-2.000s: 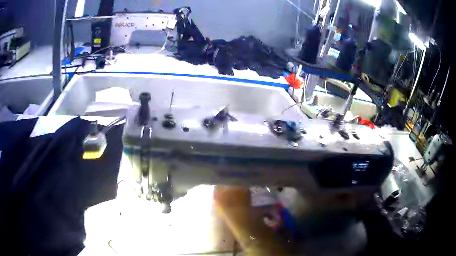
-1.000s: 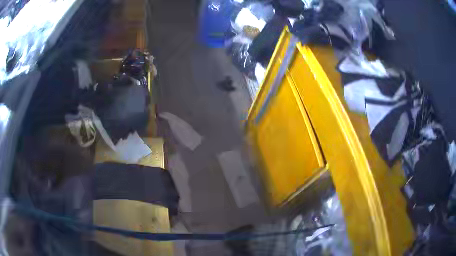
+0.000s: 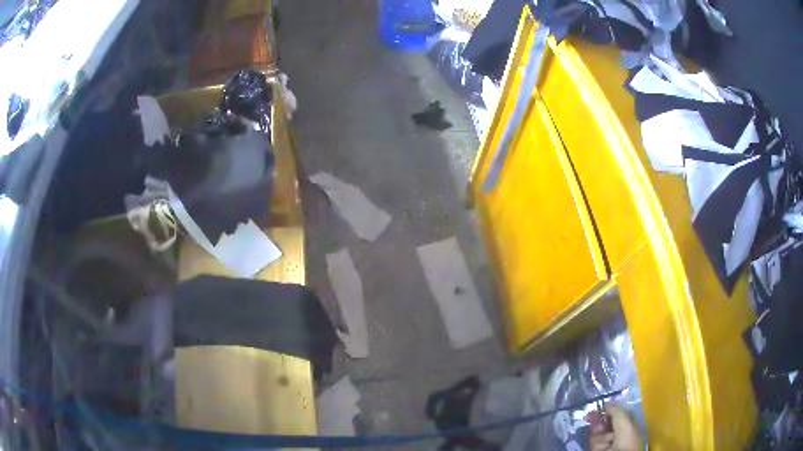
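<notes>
My right hand is cut off by the bottom edge at the lower right. Its fingers are pinched together around a small, thin, dark object, too small to name. The hand is in front of clear crinkled plastic beside a yellow cabinet. My left hand is not in view. A dark fabric piece lies draped over a pale wooden bench at the left.
Pale flat pieces and dark scraps lie on the grey floor. Black and white cut pieces are heaped at the right. A blue bin stands at the top. A thin blue band crosses the bottom.
The view has swung from the sewing machine down to the floor. Since the last frame it has shifted slightly, and my right hand has come into view at the lower right.
</notes>
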